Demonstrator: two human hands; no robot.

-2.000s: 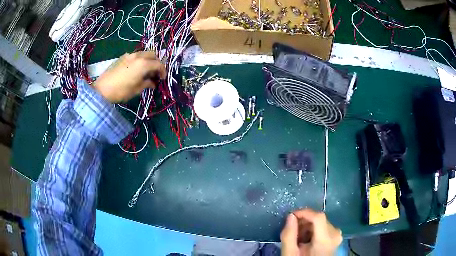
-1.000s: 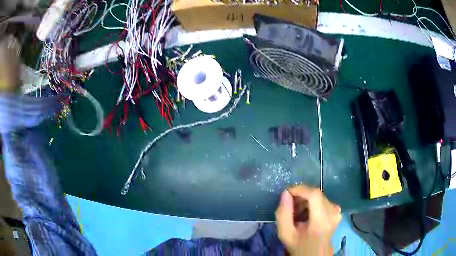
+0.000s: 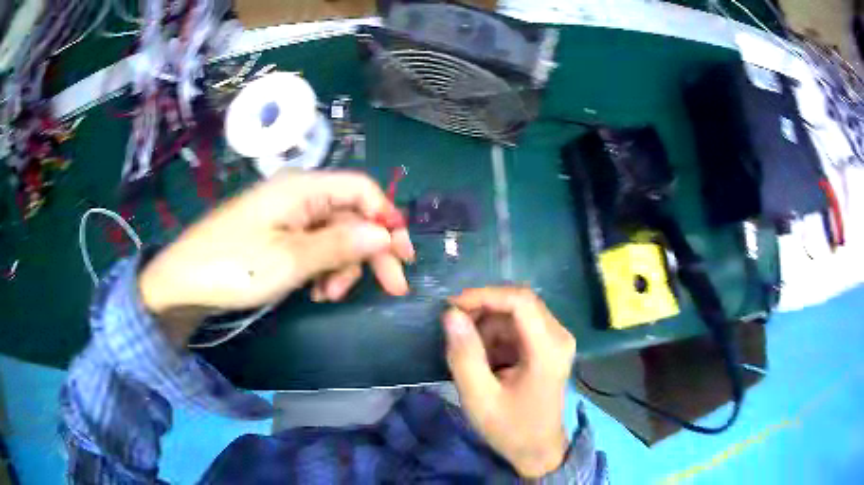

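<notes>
My left hand [image 3: 294, 242] is over the middle of the bench mat, with red lead wires [image 3: 392, 216] pinched between thumb and fingers. A white cable [image 3: 87, 237] loops out on the mat left of my left wrist, and a part shows below it. My right hand [image 3: 507, 350] is at the mat's front edge, thumb and fingertips together; whether something thin is between them cannot be told. The dark holding block [image 3: 443, 212] lies just beyond my hands, with a small shiny connector [image 3: 451, 243] at its near side.
A white solder spool [image 3: 275, 118] stands beyond my left hand, wire bundles [image 3: 171, 85] at the far left. A fume fan [image 3: 455, 76] is at the back. The black iron stand with yellow sponge [image 3: 637, 284] is at right, its cord hanging over an open box [image 3: 663, 379] below the edge.
My left hand has come from the wire bundles at the left to the middle, now with red leads and a white cable. My right hand stays pinched near the front edge. The view has shifted right.
</notes>
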